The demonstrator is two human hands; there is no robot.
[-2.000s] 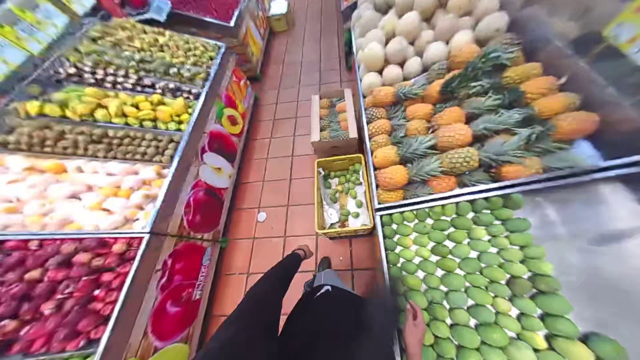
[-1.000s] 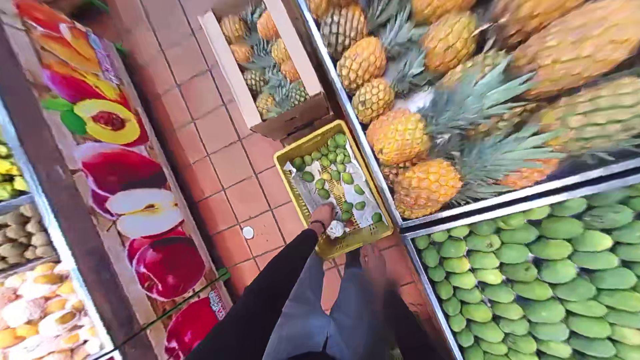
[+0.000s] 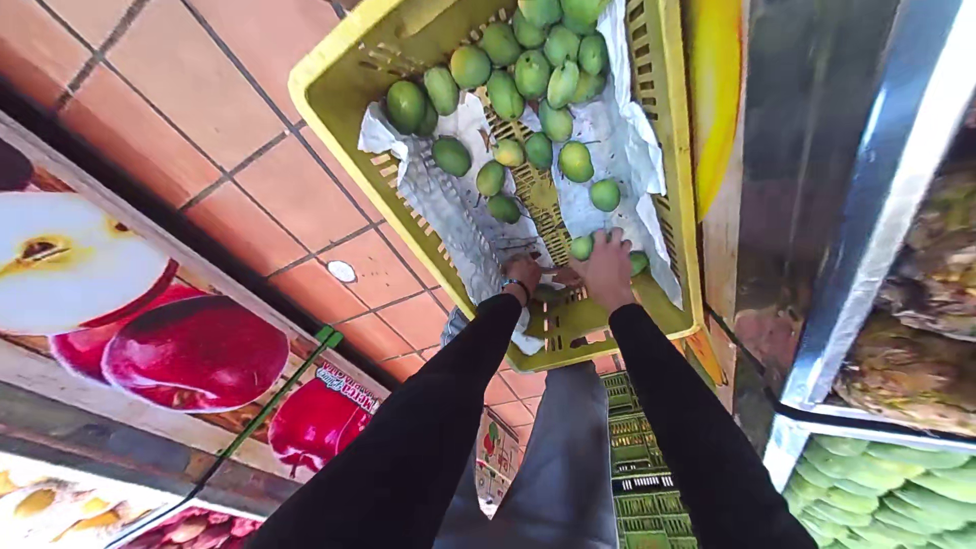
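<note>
A yellow plastic crate (image 3: 690, 229) sits before me, lined with white paper (image 3: 450, 217) and holding several green mangoes (image 3: 532, 74), most of them at its far end. My left hand (image 3: 523, 273), with a band at the wrist, is low inside the near end, by the paper's edge; its fingertips are partly hidden, and I cannot tell whether it grips anything. My right hand (image 3: 608, 271) is at the near right of the crate, fingers curled beside a small green mango (image 3: 582, 247); whether it grips that one is unclear. Another mango (image 3: 638, 263) lies just right of this hand.
A fruit stand with a printed apple panel (image 3: 194, 351) runs along the left, over a tiled floor (image 3: 252, 183). On the right are a metal-edged stand (image 3: 877, 183) and packed green mangoes (image 3: 877, 488). Green crates (image 3: 652, 496) appear below, beside my legs.
Two seconds ago both hands were outside the crate; one second ago my left hand was at it. Now both are inside its near end. The view has moved much closer to the crate.
</note>
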